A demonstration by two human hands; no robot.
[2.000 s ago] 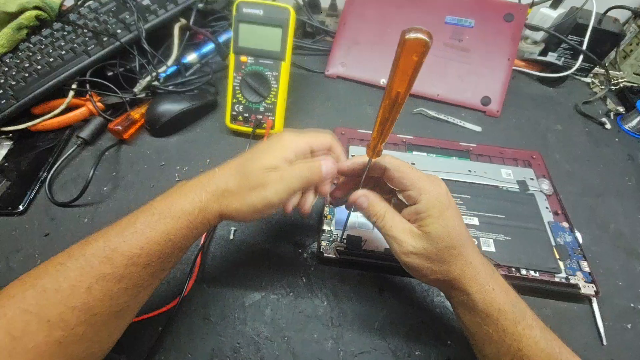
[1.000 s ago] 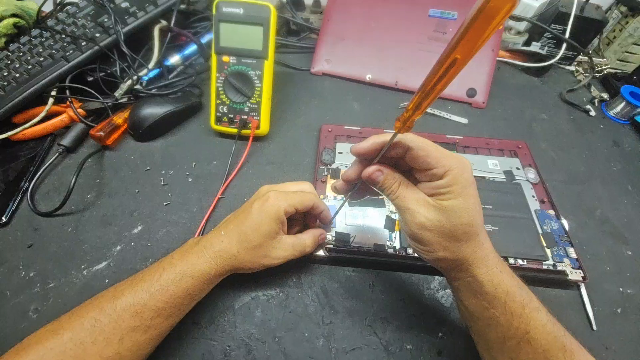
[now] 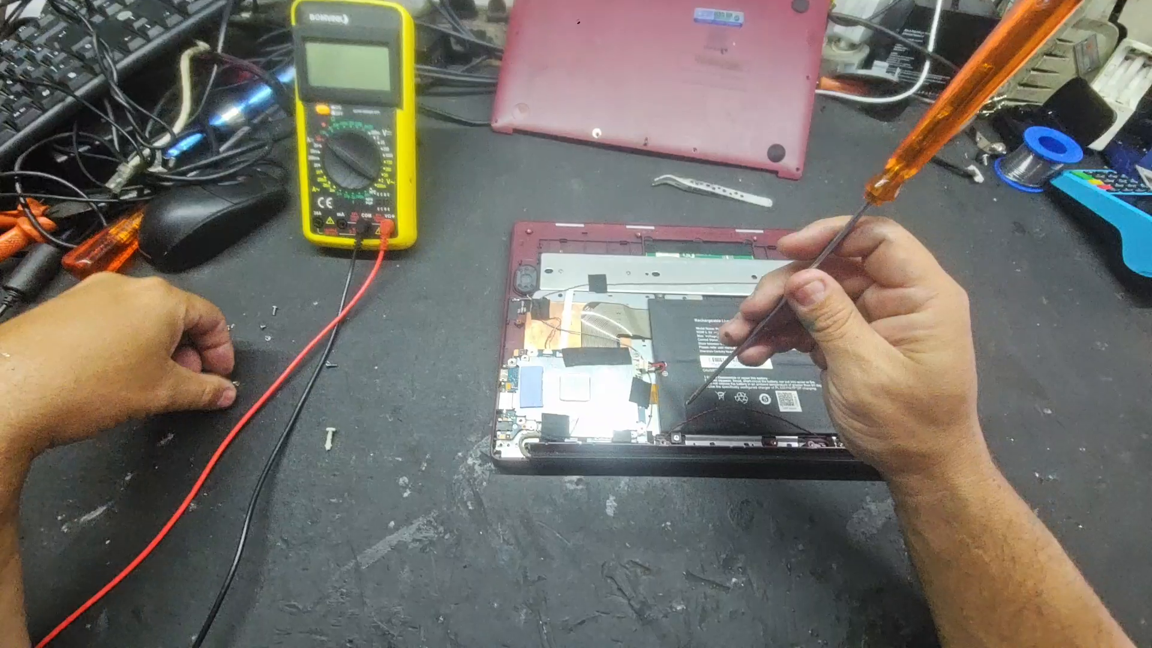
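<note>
An orange-handled screwdriver (image 3: 954,99) is gripped at its shaft by my right hand (image 3: 873,333), its tip over the black battery (image 3: 684,360) of an open laptop base (image 3: 517,270). A silvery plate and board (image 3: 585,396) show left of the battery. At the left, my left hand (image 3: 171,360) rests on the dark mat with curled fingers, the thumb and fingertips close to small screws (image 3: 274,310). Whether it pinches one cannot be told. A larger pale screw (image 3: 330,438) lies on the mat to its right.
Behind stand a yellow multimeter (image 3: 351,171) with red and black leads (image 3: 297,360), a maroon laptop cover (image 3: 657,81) and metal tweezers (image 3: 711,191). A black mouse (image 3: 211,220), cables and a keyboard (image 3: 81,63) lie at left. A solder spool (image 3: 1039,157) is at right.
My left hand has moved left, away from the laptop's corner to the mat near the small screws. My right hand has lifted the screwdriver's tip off the board area and shifted right, over the battery.
</note>
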